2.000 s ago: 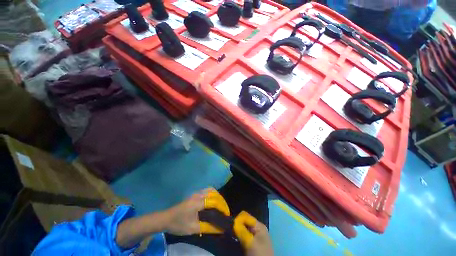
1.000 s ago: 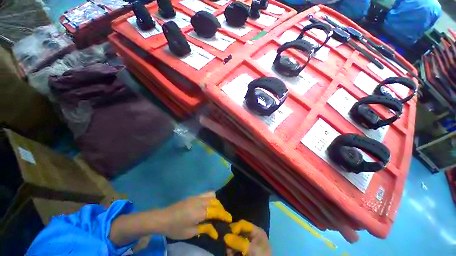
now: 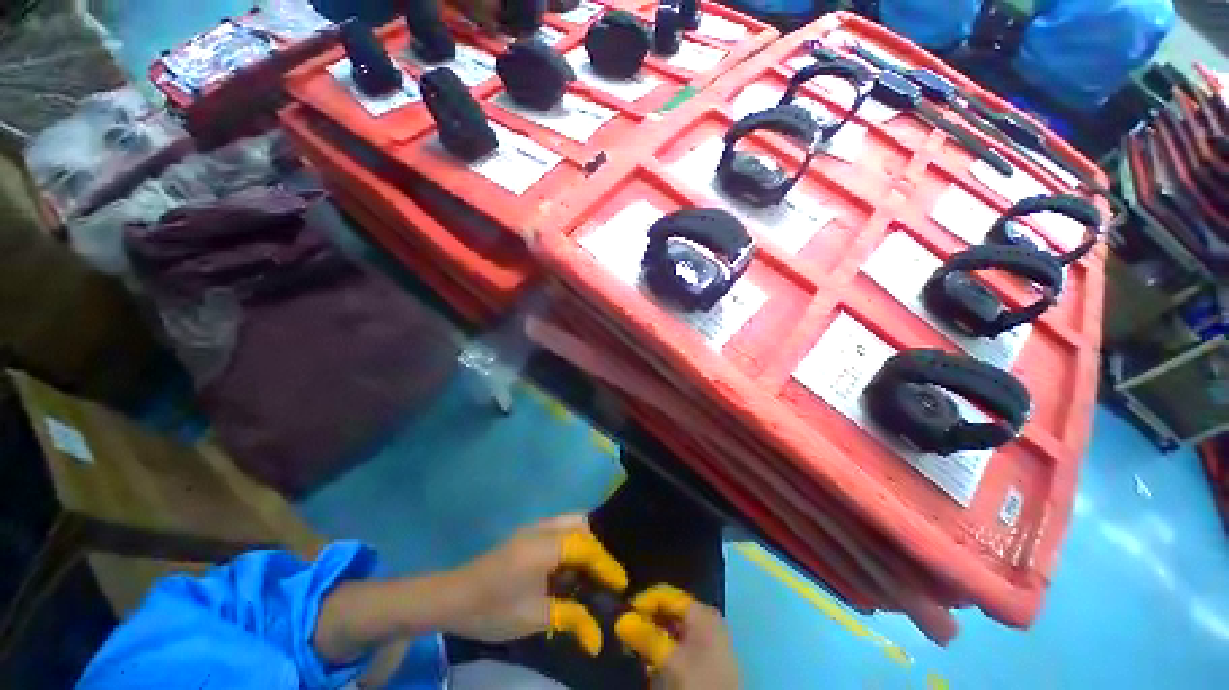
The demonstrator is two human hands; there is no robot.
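My left hand point(image 3: 528, 589) comes in from the lower left in a blue sleeve, with yellow finger cots. It grips a small black watch point(image 3: 582, 588) above my lap, mostly hidden by fingers. My right hand point(image 3: 681, 640), cut off by the bottom edge, pinches the same watch from the right with yellow-covered fingers. The watch's dark shape merges with the dark background, so the state of its strap and buckle cannot be told.
A stack of red trays point(image 3: 786, 394) holds black watches closed as rings and a few lying flat at the back. Another red tray stack point(image 3: 404, 202) stands at upper left. A maroon cloth point(image 3: 317, 357) and an open carton point(image 3: 148, 465) are at left.
The fingers of both hands have shifted slightly around the watch, with more of its dark body showing between them than a second ago. The watches in the trays stay in their places.
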